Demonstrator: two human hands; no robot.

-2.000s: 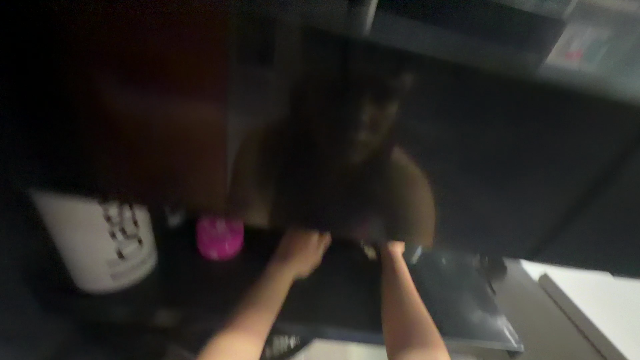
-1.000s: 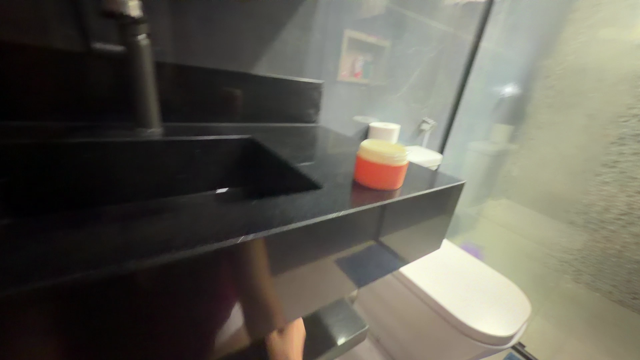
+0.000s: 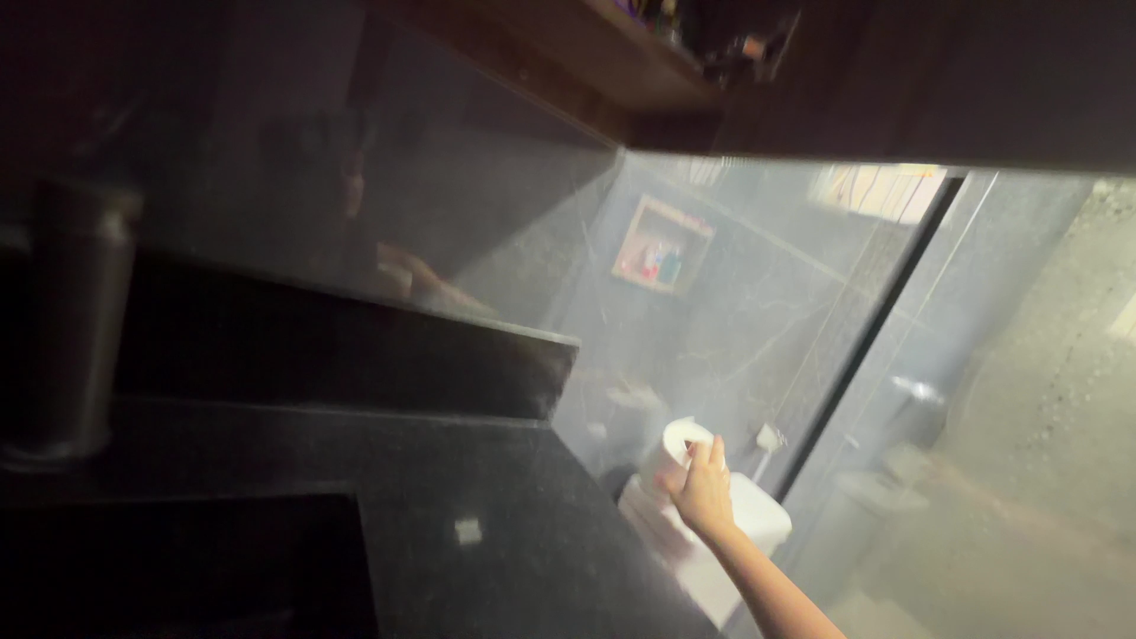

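Observation:
My right hand (image 3: 704, 491) grips a white toilet paper roll (image 3: 676, 448), its fingertips at the core hole. The roll is over the toilet tank (image 3: 761, 515), beyond the right end of the black stone counter (image 3: 497, 506); whether it rests on the tank cannot be told. A small pale piece (image 3: 468, 531), too blurred to name, shows on the counter. My left hand is out of view.
A dark faucet (image 3: 75, 328) stands at the left behind the sink basin (image 3: 186, 568). An open dark cabinet (image 3: 657, 58) hangs above. A glass shower panel's dark frame (image 3: 874, 328) rises at the right, and a wall niche (image 3: 664, 246) holds bottles.
The view has swung from the cabinet fronts to the counter and toilet. My right hand is now on the paper roll. The orange jar seen earlier on the counter no longer shows there.

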